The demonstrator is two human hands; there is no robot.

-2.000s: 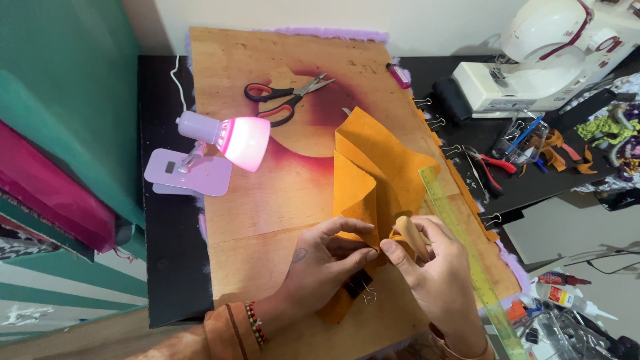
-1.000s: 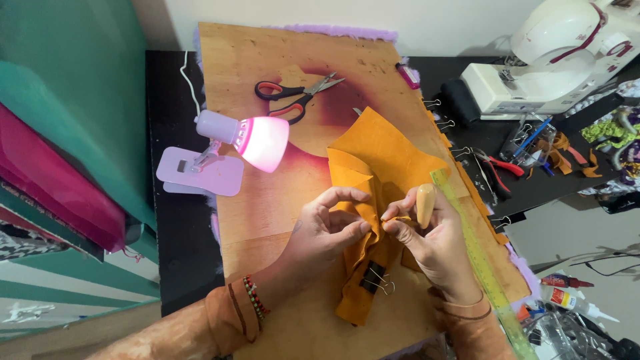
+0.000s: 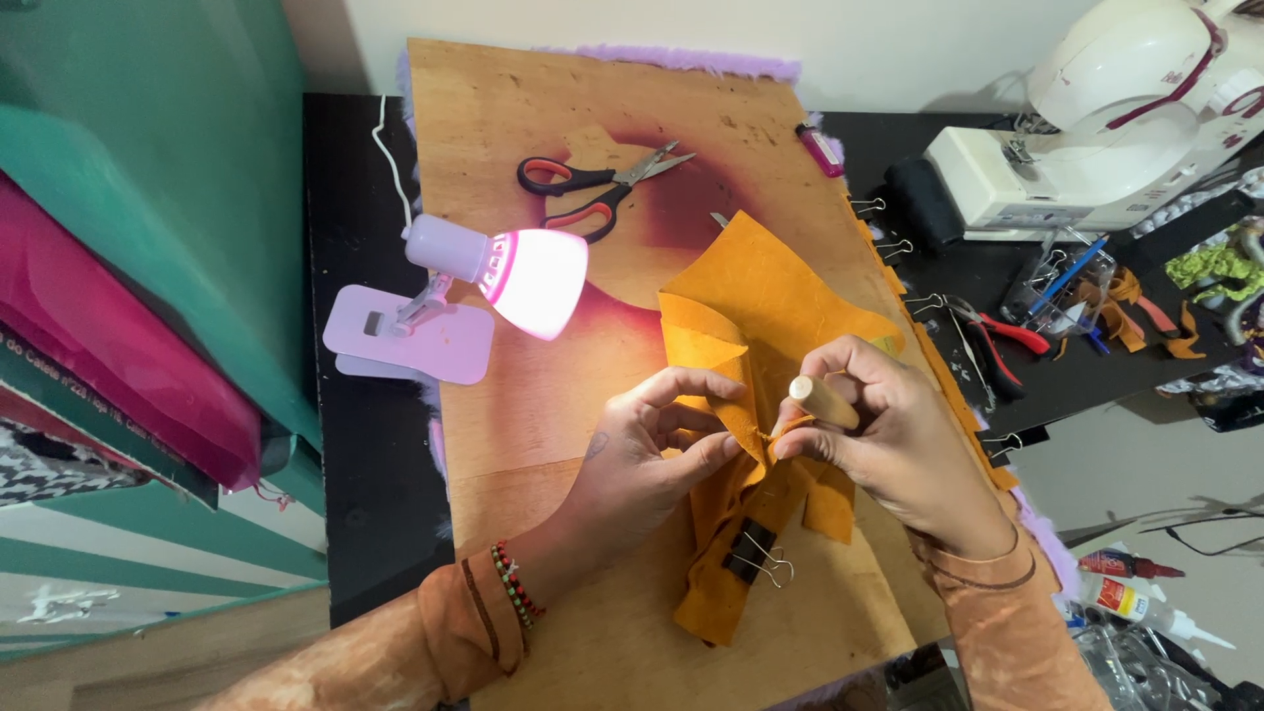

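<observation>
A folded piece of orange leather [image 3: 760, 267] lies over the wooden board between my hands. My left hand [image 3: 657, 439] pinches the edge of its fold between thumb and fingers. In my right hand [image 3: 874, 430] is a wooden-handled tool [image 3: 825, 400], its handle end facing up and its tip hidden; the same thumb and fingertips pinch a narrow strip of the leather. A black binder clip [image 3: 752, 553] grips the lower part of the leather. Beyond the leather, scissors [image 3: 617, 183] with black and orange handles rest with blades slightly apart.
A lit clip lamp [image 3: 459, 252] stands left of the leather on the board's [image 3: 523, 494] edge. Rightward are a pink lighter [image 3: 820, 150], red-handled pliers [image 3: 997, 341], a black thread spool [image 3: 923, 205] and a sewing machine [image 3: 997, 183]. Binder clips [image 3: 894, 247] line the board's right edge.
Both hands stay at the leather. The wooden handle, upright above my right hand a second ago, now tilts with its end toward my left hand. My left fingers have closed in on the fold.
</observation>
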